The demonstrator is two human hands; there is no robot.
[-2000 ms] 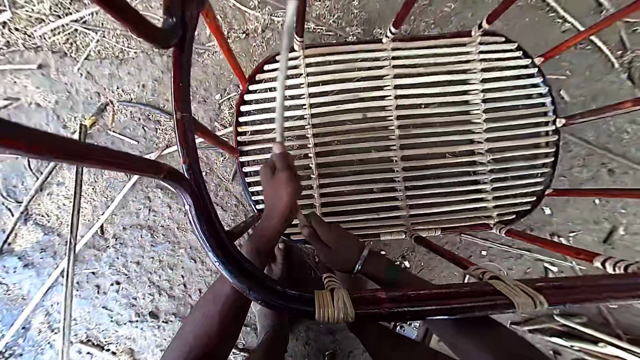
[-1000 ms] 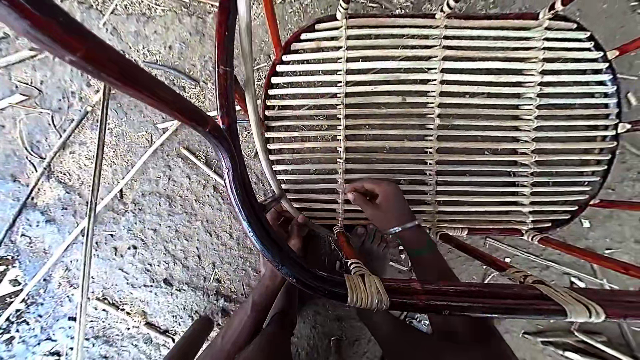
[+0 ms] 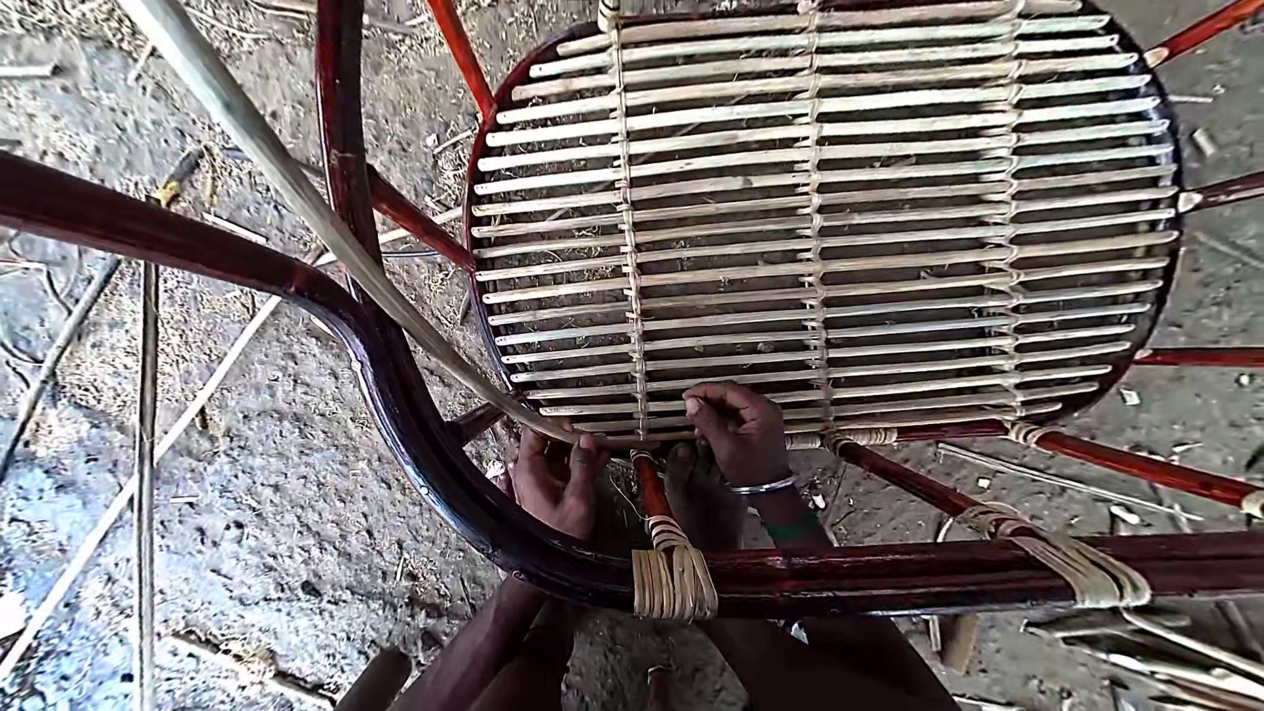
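A slatted cane seat panel (image 3: pixel 731 247) with a dark red rim lies inside a red-brown cane frame (image 3: pixel 395 395). Below the panel's lower left edge, my left hand (image 3: pixel 558 479) pinches a long pale cane strip (image 3: pixel 296 197) that bends up to the top left corner. My right hand (image 3: pixel 741 434), with a metal bangle at the wrist, is over the panel's lower edge near the left row of bindings. Its thumb and forefinger are close together; whether something thin is between them cannot be seen. A binding of pale strips (image 3: pixel 674 583) wraps the frame below my hands.
Red struts (image 3: pixel 1185 474) spread outward from the panel. Loose canes (image 3: pixel 148 444) lie on the dirt ground at the left. More cut cane pieces (image 3: pixel 1175 667) lie at the lower right. A bare foot (image 3: pixel 706 484) stands between my hands, under the frame.
Two seconds ago the pale strip stood nearly upright over the panel; now it curves away to the upper left. My hands, close together then, are now apart along the panel's lower edge.
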